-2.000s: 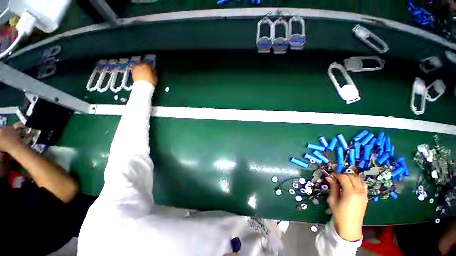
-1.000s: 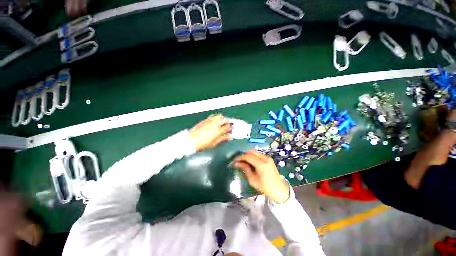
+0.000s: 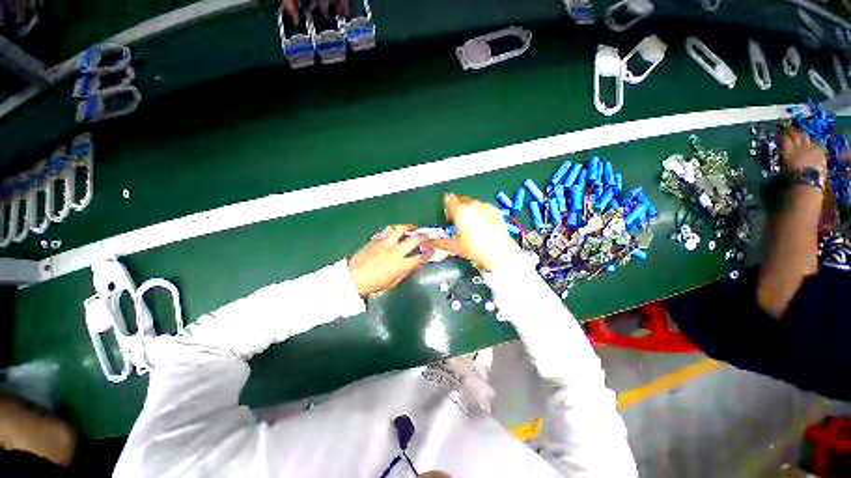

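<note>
A white housing (image 3: 431, 233) lies mostly hidden between my two hands, just in front of the white strip. My left hand (image 3: 390, 259) is closed around its left side. My right hand (image 3: 478, 233) is over its right side, fingers bent; a bit of blue shows near the fingertips. Whether the right fingers grip the housing or a part on it is hidden. A heap of blue battery cells (image 3: 576, 198) with circuit boards and wires (image 3: 583, 245) lies right beside my right hand. Small white round parts (image 3: 455, 304) lie in front of the hands.
White housings (image 3: 119, 303) are piled at left. Beyond the white strip (image 3: 280, 211), filled housings (image 3: 58, 187) stand in rows and empty ones (image 3: 608, 79) lie loose. A second heap (image 3: 704, 182) and a neighbour's arm (image 3: 793, 224) are at right. Another hand touches the far row.
My right hand has moved up and right onto the housing beside my left hand. The view has shifted slightly. The neighbour's arm at right has reached forward to blue cells.
</note>
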